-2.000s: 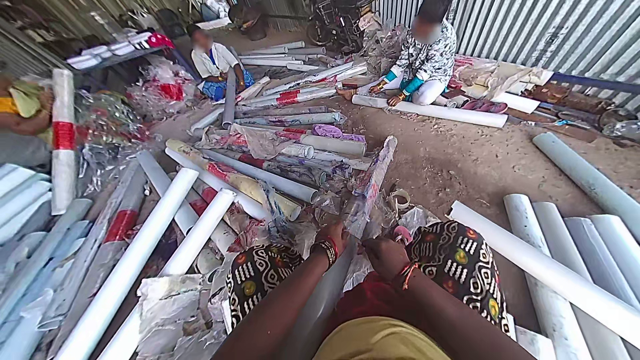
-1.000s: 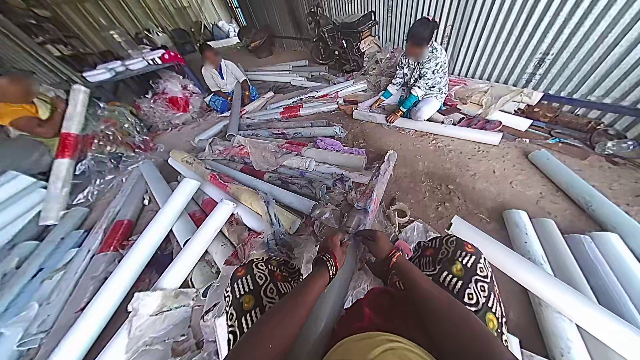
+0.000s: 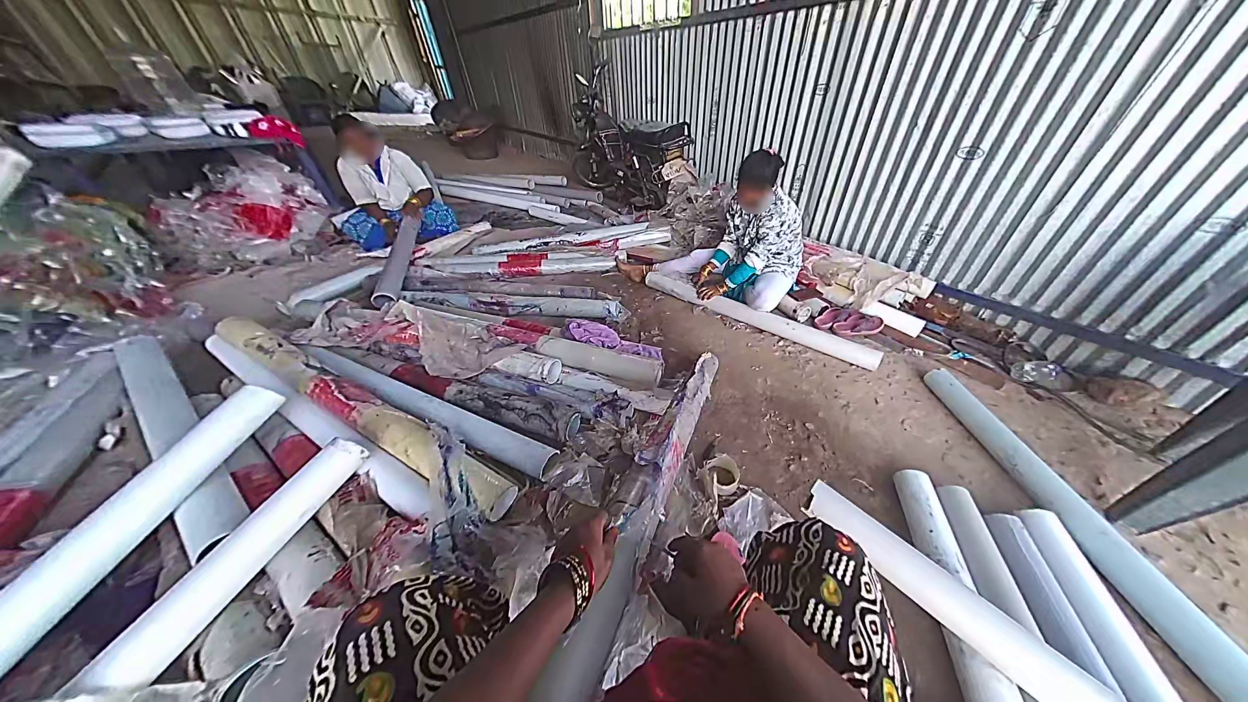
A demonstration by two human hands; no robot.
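Observation:
A long grey tube [image 3: 597, 624] lies lengthwise between my knees, its far part wrapped in clear plastic film [image 3: 671, 453] with faint coloured marks. My left hand [image 3: 588, 548] is at the tube's left side, fingers curled at the film's edge. On the right side, my right hand [image 3: 700, 583] is closed on a crumpled piece of the film, which hangs beside the tube. Loose film lies bunched around both hands. A short cream-coloured ring of tube [image 3: 722, 475] is on the ground just beyond my right hand.
White tubes [image 3: 185, 497] and film-wrapped tubes [image 3: 458, 390] are piled left and ahead. More tubes [image 3: 975, 575] lie at the right. Two people sit on the floor ahead, each handling a tube. A motorcycle [image 3: 634, 146] stands by the corrugated metal wall [image 3: 936, 127].
My hands, close together on the film a second ago, are now farther apart, the right one out to the tube's right side. The view has shifted somewhat.

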